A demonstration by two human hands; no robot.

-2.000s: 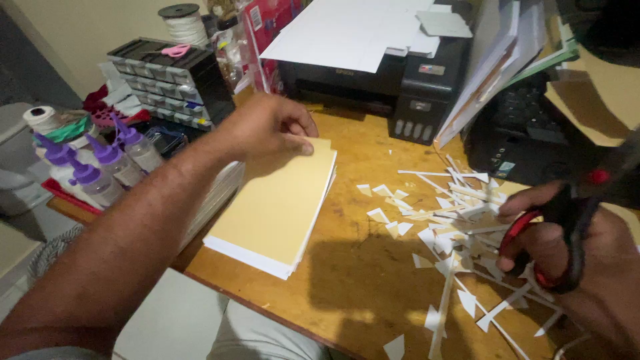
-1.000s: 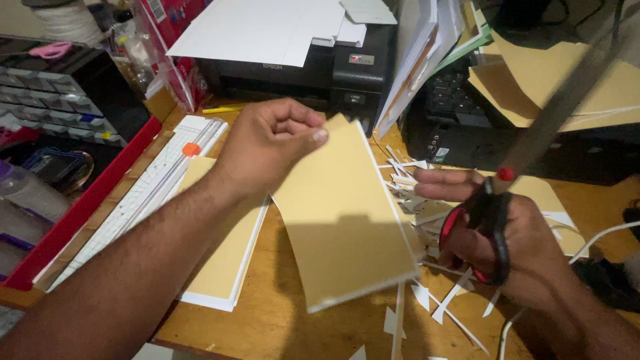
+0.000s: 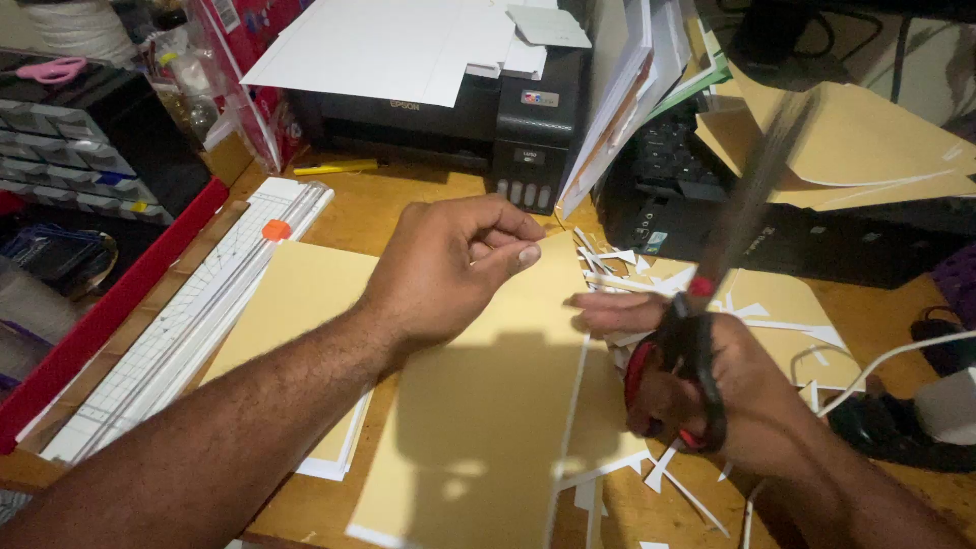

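Between thumb and fingers, my left hand (image 3: 457,267) pinches the top corner of a tan sheet with white edges (image 3: 488,427). My right hand (image 3: 732,381) has its fingers in the handles of a pair of black and red scissors (image 3: 705,286), whose blurred blades point up and away. Some of its fingers reach toward the right edge of the held sheet; whether they touch it I cannot tell. A stack of similar tan and white sheets (image 3: 305,293) lies to the left, partly under my left forearm. White and tan paper offcuts (image 3: 610,267) are scattered near my right hand.
A white paper trimmer (image 3: 183,305) with an orange slider lies at left, beside a red-edged tray (image 3: 114,305). An Epson printer (image 3: 396,126) stands behind. More tan sheets (image 3: 854,145) rest on black equipment at right. A white cable (image 3: 900,351) crosses the right side.
My left hand has lifted a tan sheet from the stack and moved it right, toward the scissors. The scissors stay in my right hand. The view has shifted.
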